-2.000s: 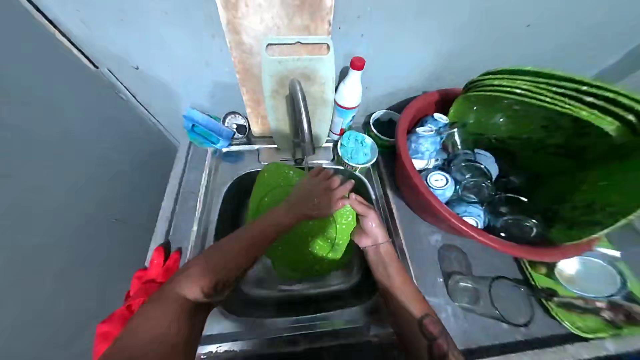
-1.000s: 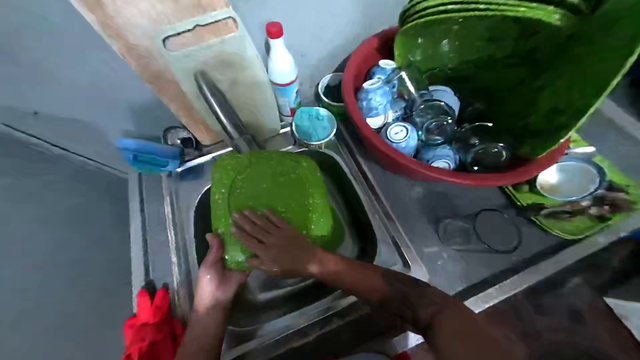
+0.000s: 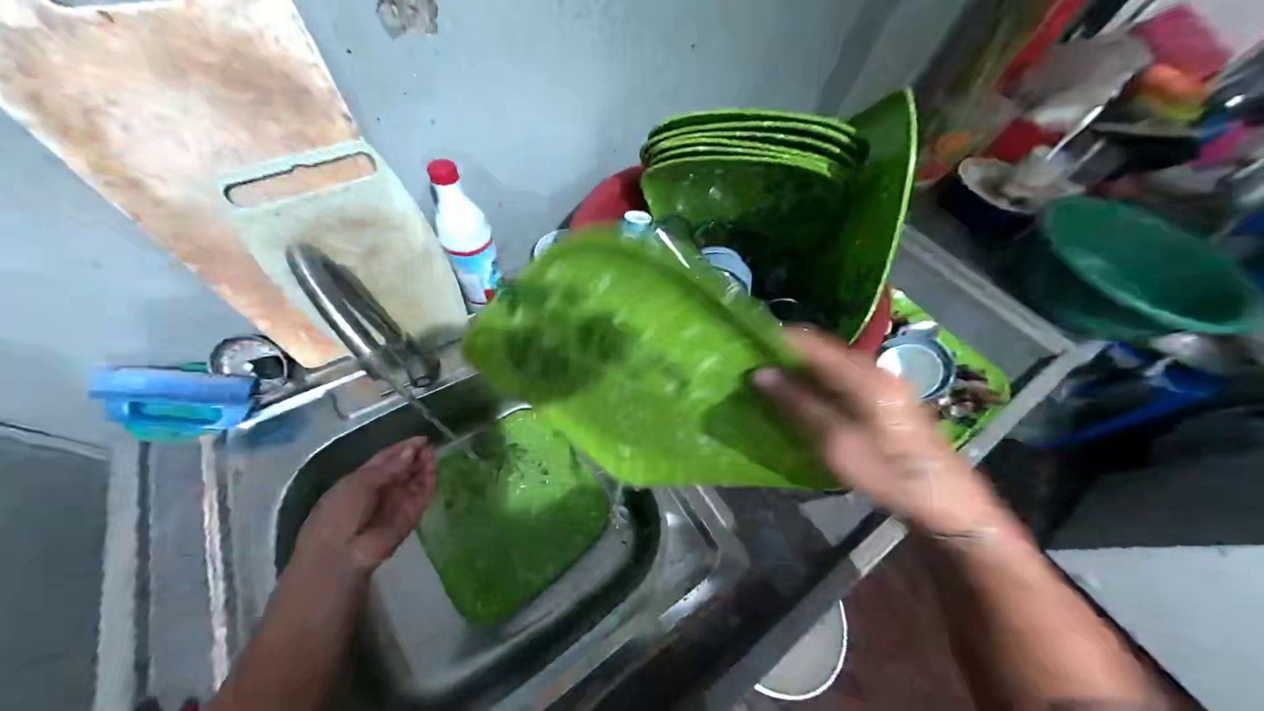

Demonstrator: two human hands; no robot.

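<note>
My right hand (image 3: 869, 425) grips the right edge of a wet green square plate (image 3: 652, 385), blurred and tilted above the sink's right side. The plate hides part of the basin behind it. My left hand (image 3: 385, 504) is near the running water under the curved metal faucet (image 3: 346, 306), its fingers curled with nothing seen in them. Another green plate (image 3: 523, 533) lies in the steel sink (image 3: 647, 528), to the right of my left hand. Behind the held plate, a red basin (image 3: 607, 200) holds a stack of green plates (image 3: 755, 148), cups and glasses.
Two cutting boards (image 3: 168, 118) lean on the wall behind the faucet, beside a red-capped bottle (image 3: 462, 232). Blue brushes or sponges (image 3: 173, 400) sit at the sink's left corner. A green tray (image 3: 963, 390) with a bowl and utensils and a green tub (image 3: 1145, 267) stand right.
My right hand has carried a green plate up and to the right, out over the sink's edge. My left hand has let go of it. The view has swung right.
</note>
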